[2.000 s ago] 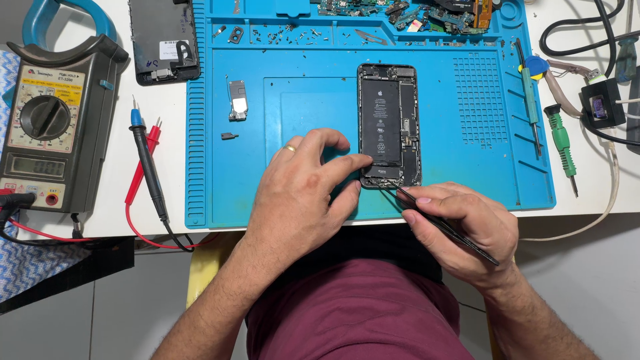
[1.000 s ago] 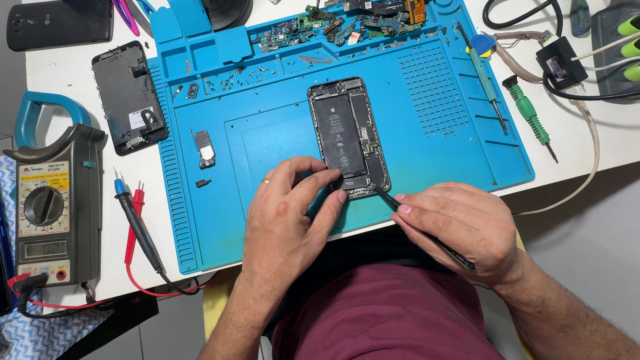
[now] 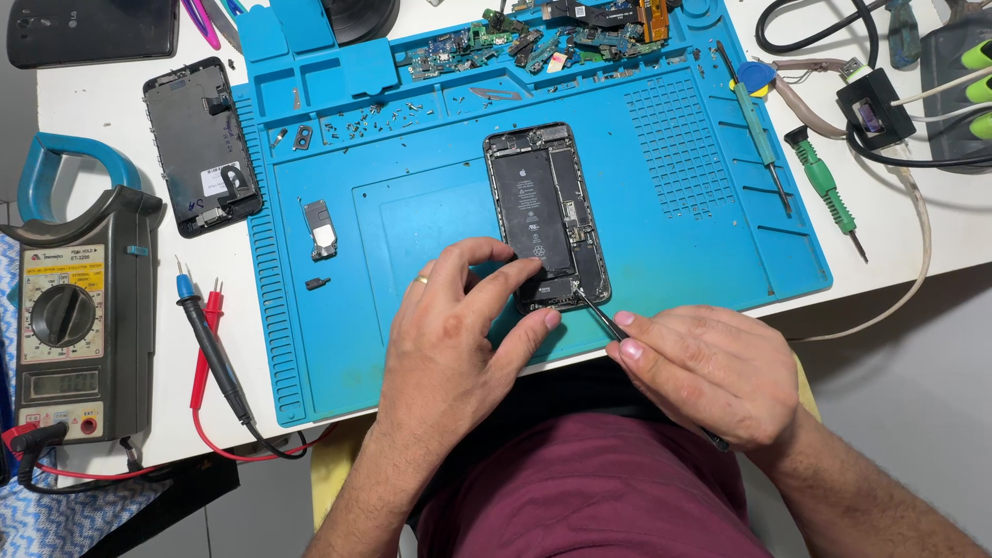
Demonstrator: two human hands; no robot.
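Observation:
An opened smartphone (image 3: 577, 178) lies on the blue silicone repair mat (image 3: 434, 318), its black battery (image 3: 531, 209) and inner parts exposed. My left hand (image 3: 457, 333) rests at the phone's lower left, with fingertips on the battery's lower end and the thumb by the bottom edge. Dark tweezers (image 3: 608, 319) are pinched in my right hand (image 3: 713, 368), and their tips touch the phone's lower right part. Left of the phone, a small metal-and-black phone module (image 3: 319, 229) and a small black part (image 3: 317, 284) lie on the mat.
A detached phone screen (image 3: 190, 139) overlaps the mat's left edge. Beyond it are a clamp multimeter (image 3: 66, 310) and test probes (image 3: 213, 349). Circuit boards (image 3: 465, 54) and screws (image 3: 380, 120) fill the mat's top trays. Screwdrivers (image 3: 825, 182) and a cabled black adapter (image 3: 876, 108) lie right.
The view has shifted and turned somewhat. The tweezers have stayed in my right hand at the phone's lower end, and my left hand has stayed on the phone.

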